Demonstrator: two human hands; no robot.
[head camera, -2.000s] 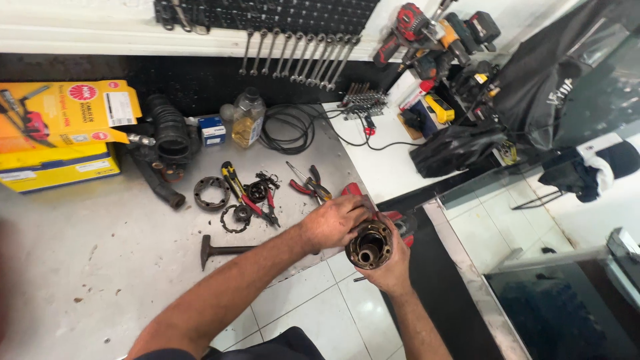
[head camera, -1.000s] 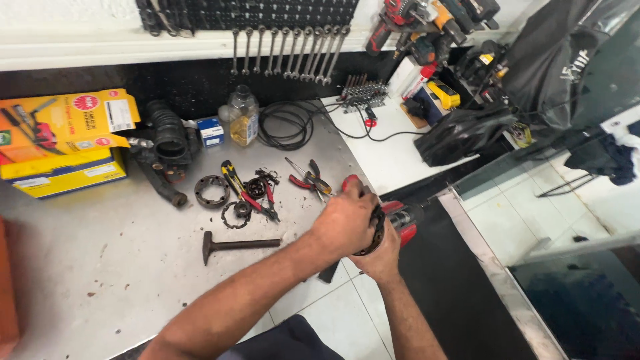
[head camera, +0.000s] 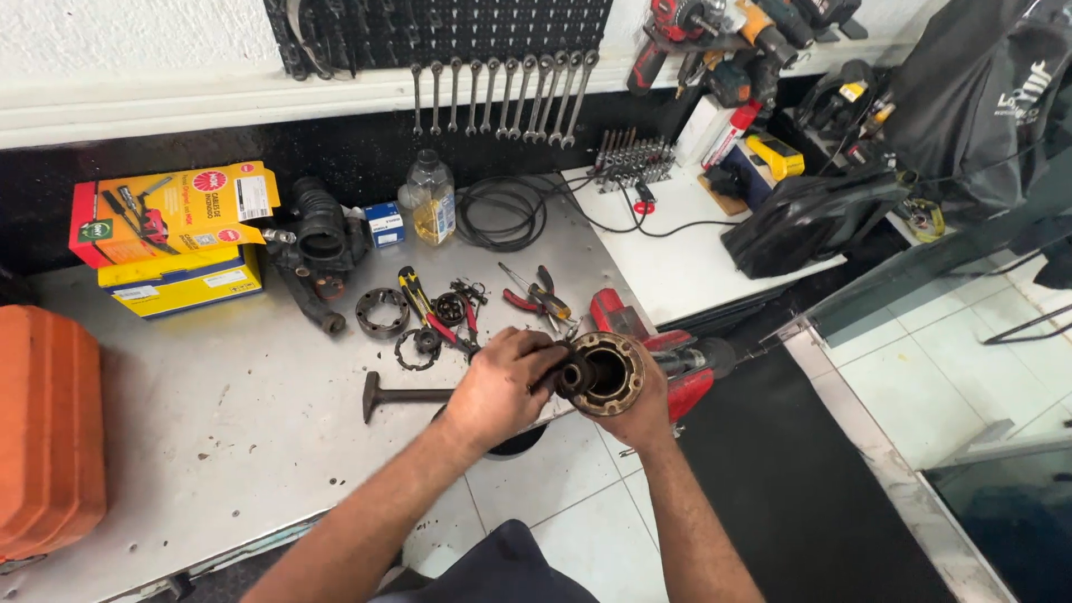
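Observation:
My right hand (head camera: 649, 410) grips a greasy, flanged metal joint housing (head camera: 626, 400) from its right side, with the open end facing up toward me. At the left of that opening, my left hand (head camera: 507, 385) holds a dark ring-shaped metal part (head camera: 574, 377); whether it touches the housing is unclear. Behind both hands is a red bench vise (head camera: 615, 314) at the bench corner. Left of the hands lie a hammer (head camera: 410, 394), a metal bearing ring (head camera: 383, 313), a thin notched ring (head camera: 417, 350) and a yellow-black cutter (head camera: 413, 289). Red-handled pliers (head camera: 523, 301) and a screwdriver (head camera: 550, 303) lie beyond.
On the metal bench (head camera: 209, 419) stand an orange container (head camera: 50, 427), stacked parts boxes (head camera: 180, 280), a black hose assembly (head camera: 318, 234) and a plastic bottle (head camera: 431, 201). A coiled black cable (head camera: 502, 215) lies at the back. Wrenches (head camera: 507, 99) hang above.
My left hand has drawn to the left of the housing with a dark ring-shaped part. The housing's opening, largely covered one second ago, shows again. My right hand still holds the housing.

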